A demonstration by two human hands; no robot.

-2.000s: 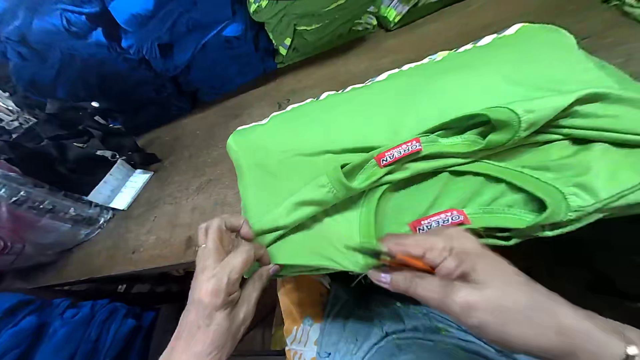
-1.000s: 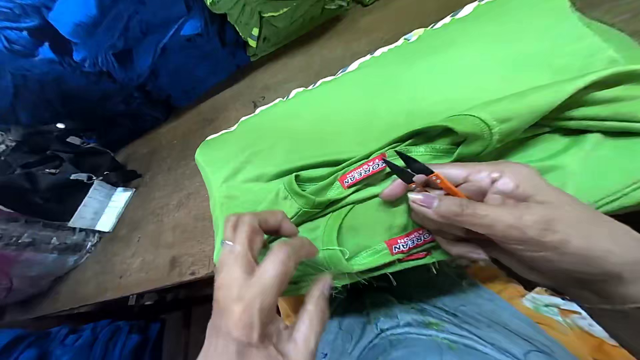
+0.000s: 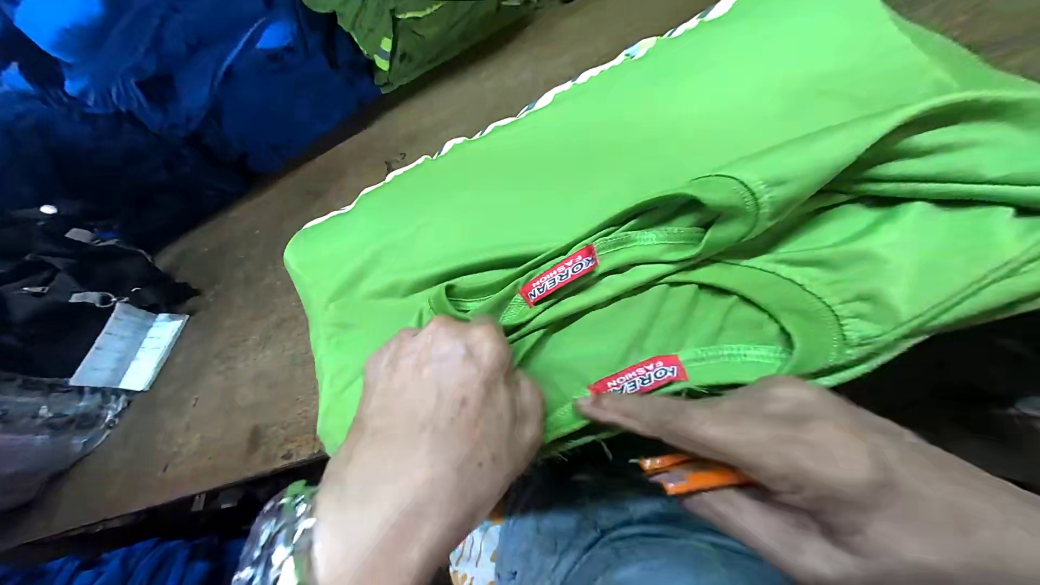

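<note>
Green T-shirts (image 3: 504,203) lie stacked on the wooden table, two necklines showing, each with a red label (image 3: 559,276) at the collar. My left hand (image 3: 443,398) is closed on the fabric beside the near neckline, its fingertips hidden. My right hand (image 3: 780,463) holds orange-handled thread snips (image 3: 691,474) in its palm and lower fingers, the blades out of sight. Its index finger touches the shirt just below the nearer red label (image 3: 638,375).
Blue garments (image 3: 187,89) are heaped at the upper left, darker green ones (image 3: 431,36) behind. Black garments with a white tag (image 3: 130,345) and a clear plastic bag (image 3: 57,431) lie left. The wooden table's (image 3: 236,366) front edge runs below; blue cloth (image 3: 146,565) lies under it.
My left hand, apart from the cloth a second ago, now grips it. My right hand has moved down from the upper label to the near collar, the snips' blades no longer showing.
</note>
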